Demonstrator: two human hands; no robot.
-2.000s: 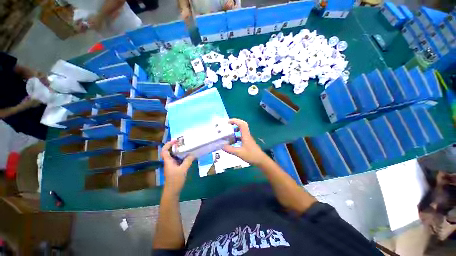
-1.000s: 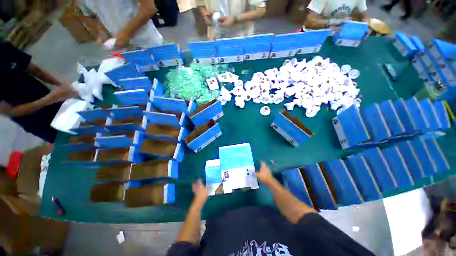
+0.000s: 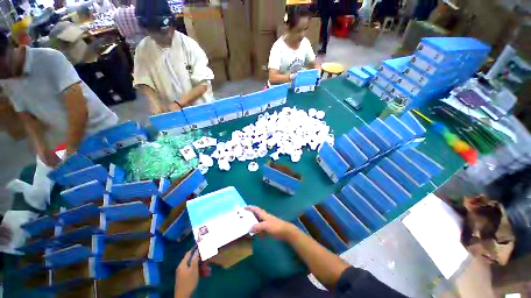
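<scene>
A blue and white carton (image 3: 220, 224) is held up in front of me, printed side up, with brown cardboard showing under its near edge. My right hand (image 3: 265, 224) grips its right edge with the thumb on top. My left hand (image 3: 189, 272) is at its lower left corner, fingers against the edge. Open boxes with brown insides (image 3: 127, 247) stand in rows on the left. Upright blue boxes (image 3: 381, 187) stand closely ranked on the right. A single open box (image 3: 282, 177) stands on the table beyond the carton.
The green table (image 3: 239, 177) bears a heap of white units (image 3: 273, 135) and green-tinted packets (image 3: 163, 157). Blue panels line its far edge. Several people stand around it. Stacked blue boxes (image 3: 445, 58) are at the far right. A white sheet (image 3: 435, 234) lies beyond the right edge.
The view has tilted up and turned right. The carton, low on the table a second ago, is now raised and tilted, with brown cardboard showing beneath. Both hands have closed on it.
</scene>
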